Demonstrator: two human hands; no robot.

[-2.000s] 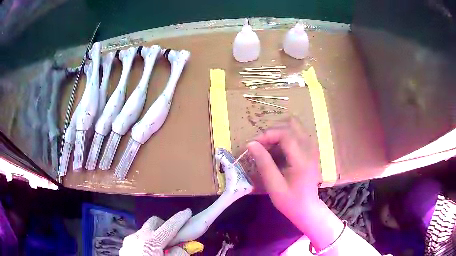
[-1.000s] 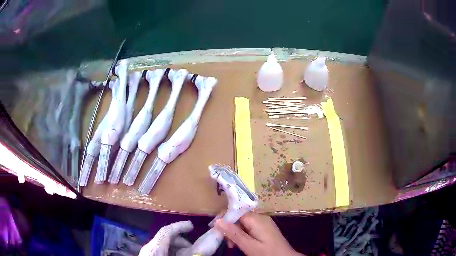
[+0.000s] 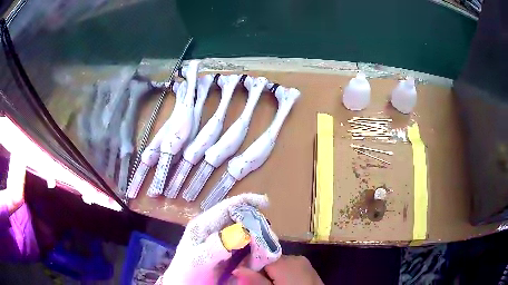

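Observation:
My left hand (image 3: 203, 242), in a white knit glove with a yellow patch on the thumb, is around a white-grey moulded part (image 3: 259, 239) at the bench's near edge. The part's open, hollow-looking end with a dark rim faces up. My bare right hand (image 3: 289, 273) is low beside it, cut off by the bottom edge, with fingers against the part's lower side. Several moulded limb parts (image 3: 253, 153) lie in a slanted row on the bench, ribbed ends toward me, with dark bands near the far knobbed ends.
Cotton swabs (image 3: 370, 129) lie between yellow tape strips (image 3: 325, 178). A small pot (image 3: 380, 193) stands by a dark stain. Two squeeze bottles (image 3: 356, 92) stand at the far edge. A long rod (image 3: 161, 114) lies left. A blue crate (image 3: 133, 259) is below. A person's sleeve shows left.
The view has shifted left. The swab seen earlier in my right hand is no longer visible. The held part has turned and come closer, and my gloved hand now wraps its upper end.

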